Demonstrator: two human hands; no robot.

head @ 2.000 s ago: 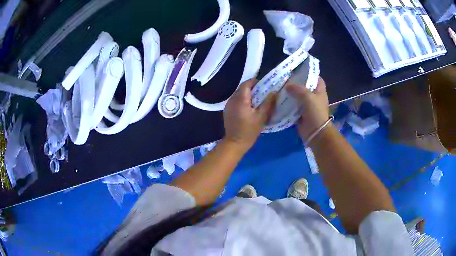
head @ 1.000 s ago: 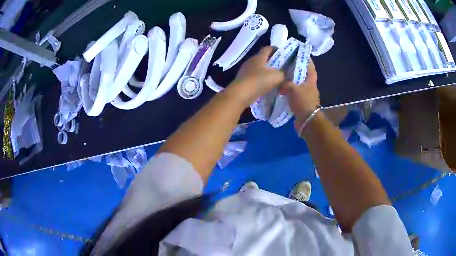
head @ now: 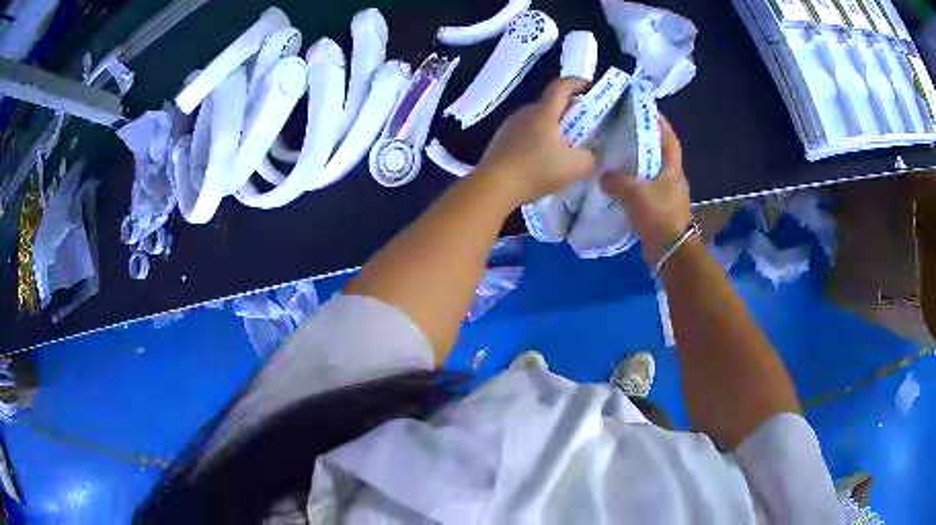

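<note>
My left hand [head: 542, 144] grips one white disc-shaped tape roll [head: 595, 106] with blue print on its rim. My right hand [head: 654, 195] grips a second such roll [head: 646, 133] beside it. The two rolls are apart at the top and close together lower down, over the table's front edge. My fingers hide part of both. A narrow loose tape strip [head: 666, 316] hangs below my right wrist. Crinkled clear plastic wrap [head: 657, 46] lies on the table just behind the rolls.
Curved white housings [head: 326, 113] cluster left on the dark table [head: 308, 241], beside an open housing [head: 395, 161] with purple inside. Small rings [head: 139, 265] and plastic scraps lie far left. A blister tray stack [head: 854, 92] is at right. A carton [head: 872, 246] and scraps lie on the blue floor.
The thick roll held between my hands now shows as two discs with a gap between their printed rims. The view has shifted, so the table things sit higher and further right.
</note>
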